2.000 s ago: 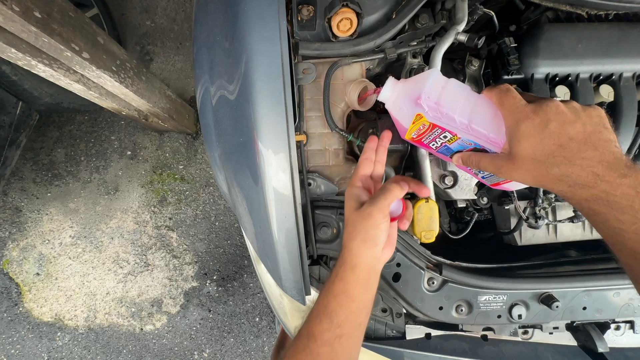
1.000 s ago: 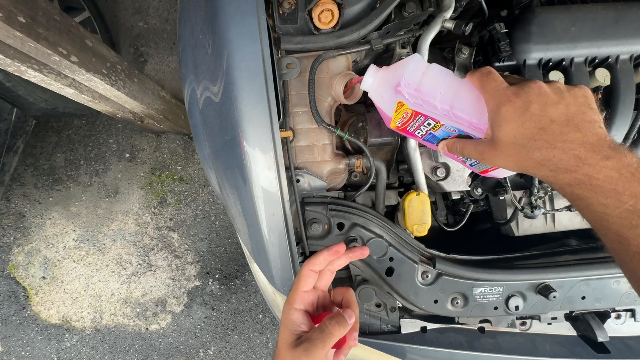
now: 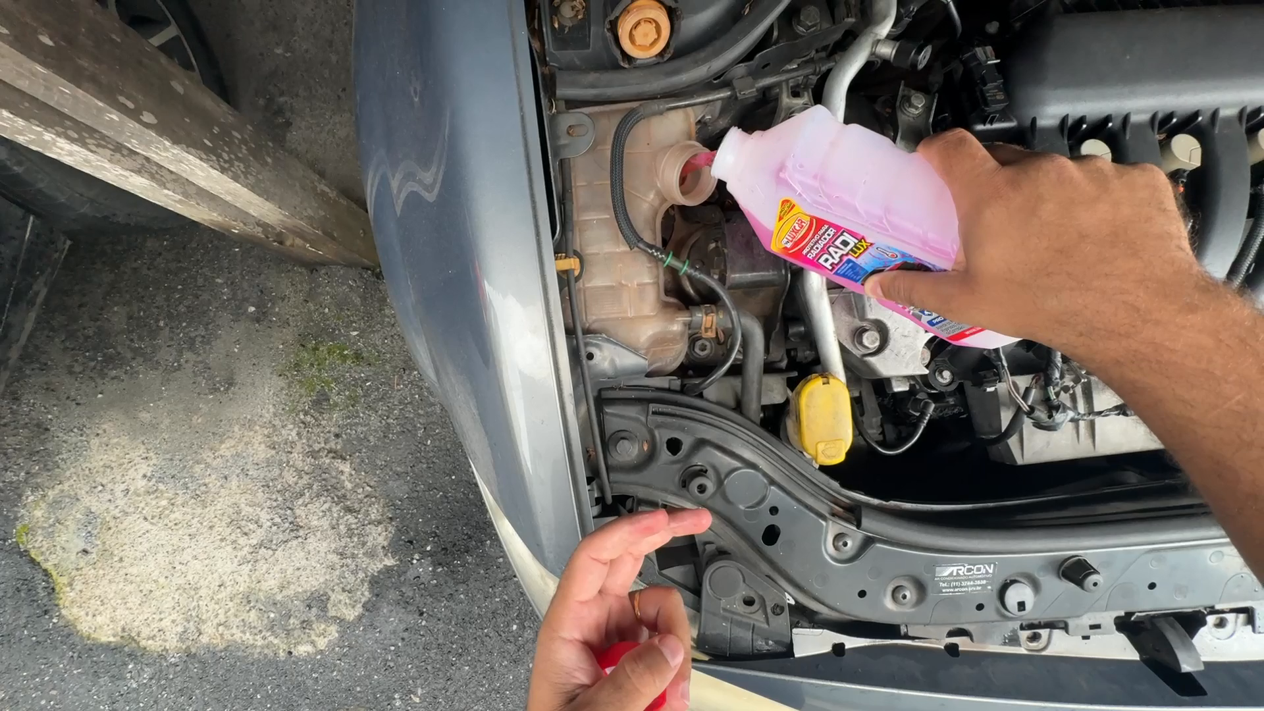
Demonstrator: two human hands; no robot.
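Note:
My right hand [image 3: 1057, 237] grips a translucent plastic bottle of pink coolant [image 3: 849, 207], tilted with its mouth down to the left. Pink liquid runs from the bottle's mouth into the open filler neck [image 3: 685, 174] of a stained, off-white coolant expansion tank [image 3: 632, 296]. The bottle's mouth is just right of the neck. Low in the view, over the front edge of the car, my left hand [image 3: 617, 622] holds a red cap [image 3: 617, 656] between thumb and curled fingers, its other fingers extended. The cap is partly hidden by the thumb.
A yellow-topped cap or dipstick handle [image 3: 824, 419] stands below the bottle. The black front crossmember [image 3: 889, 553] runs along the bottom, and the grey fender [image 3: 464, 197] borders the bay at left. An orange-brown cap [image 3: 644, 28] is at the top. A weathered beam [image 3: 178, 138] crosses the upper left.
My left hand has moved down, away from the tank and bottle, still with the red cap. My right hand still holds the bottle tilted at the filler neck.

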